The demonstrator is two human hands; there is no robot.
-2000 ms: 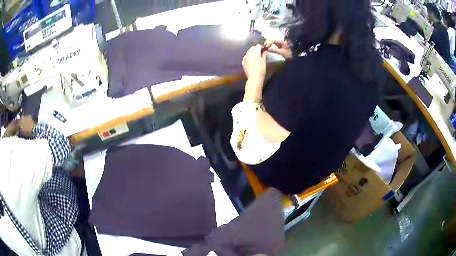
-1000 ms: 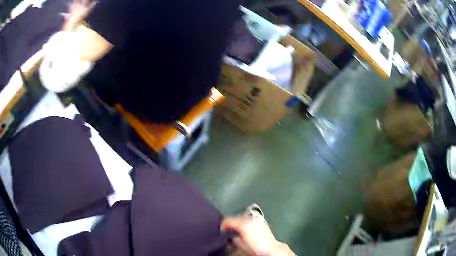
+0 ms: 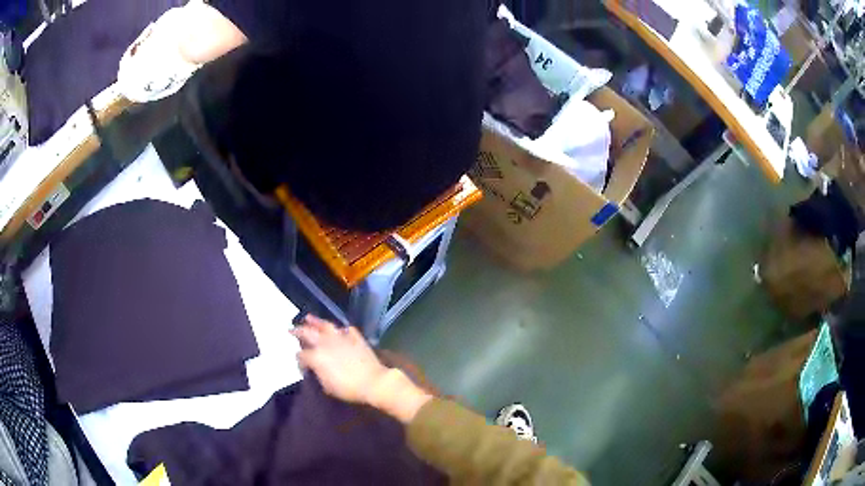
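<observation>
A dark purple-black garment panel (image 3: 147, 299) with a curved top edge lies on white sheets (image 3: 256, 294) at the left. A second dark cloth piece (image 3: 332, 441), loosely spread with folds, lies at the bottom centre, partly over the sheets. My right hand (image 3: 340, 363), in an olive-brown sleeve, reaches in from the bottom right above this cloth. Its fingertips are at the sheets' right corner, by a small dark bit; whether they grip it cannot be told. My left hand is not in view.
A person in black sits on an orange slatted stool (image 3: 356, 249) just ahead. A brown carton (image 3: 531, 214) with white and dark cloth stands beyond it. Wood-edged tables (image 3: 57, 180) are at upper left and upper right. A shoe (image 3: 515, 420) is on the green floor.
My right hand has moved left and up from the second cloth's right edge to the white sheets' corner. That cloth now lies lower and more folded. The view has shifted slightly.
</observation>
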